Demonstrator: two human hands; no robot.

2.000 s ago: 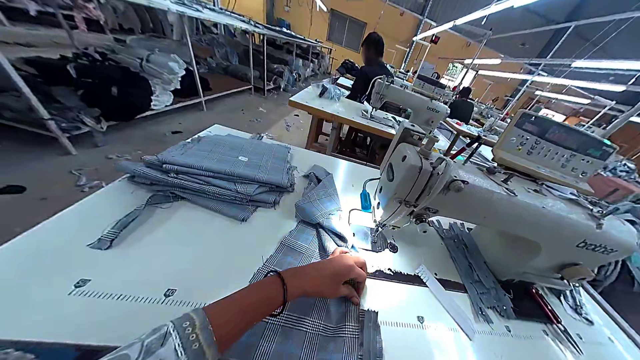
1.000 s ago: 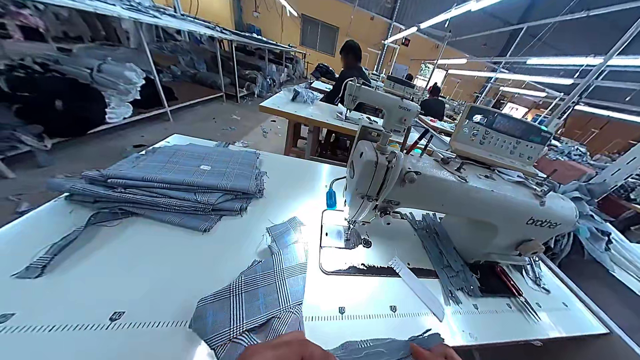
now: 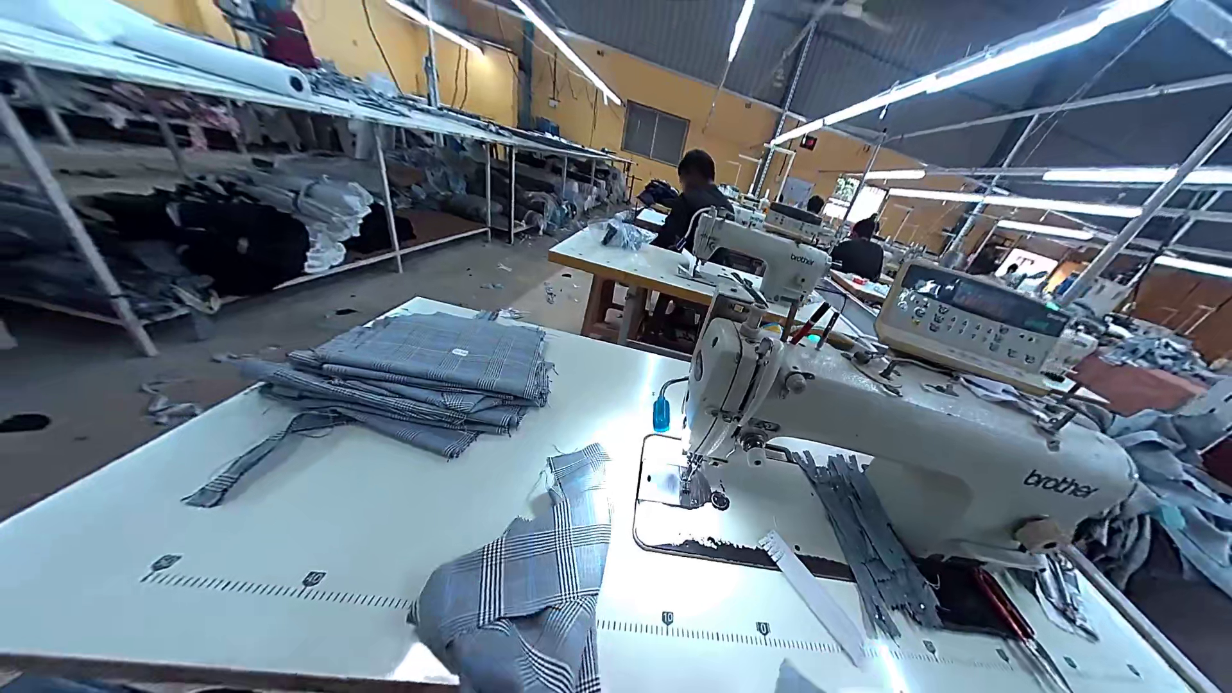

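Observation:
Neither of my hands shows now. A plaid fabric piece (image 3: 525, 587) lies folded over the table's near edge, left of the Brother sewing machine (image 3: 866, 414). The presser foot (image 3: 695, 486) stands above the needle plate with no plaid cloth beneath it. A folded stack of plaid fabric (image 3: 433, 371) sits at the table's left back, a narrow strip (image 3: 260, 462) trailing from it. Grey fabric strips (image 3: 861, 544) lie under the machine arm, beside a white ruler-like strip (image 3: 813, 597). A small tip of grey cloth (image 3: 794, 679) shows at the bottom edge.
Red-handled tool (image 3: 1001, 602) and metal scissors or snips (image 3: 1064, 597) lie at the right. A control box (image 3: 982, 322) stands over the machine. Beyond are another sewing table (image 3: 577, 252) and a seated person (image 3: 688, 207). Shelves with fabric (image 3: 241, 231) line the left; cloth heaps (image 3: 1174, 491) lie right.
My hand was on the plaid cloth near the presser foot, then hands showed at the bottom edge; now both are out of view. The plaid piece has come away from the needle area.

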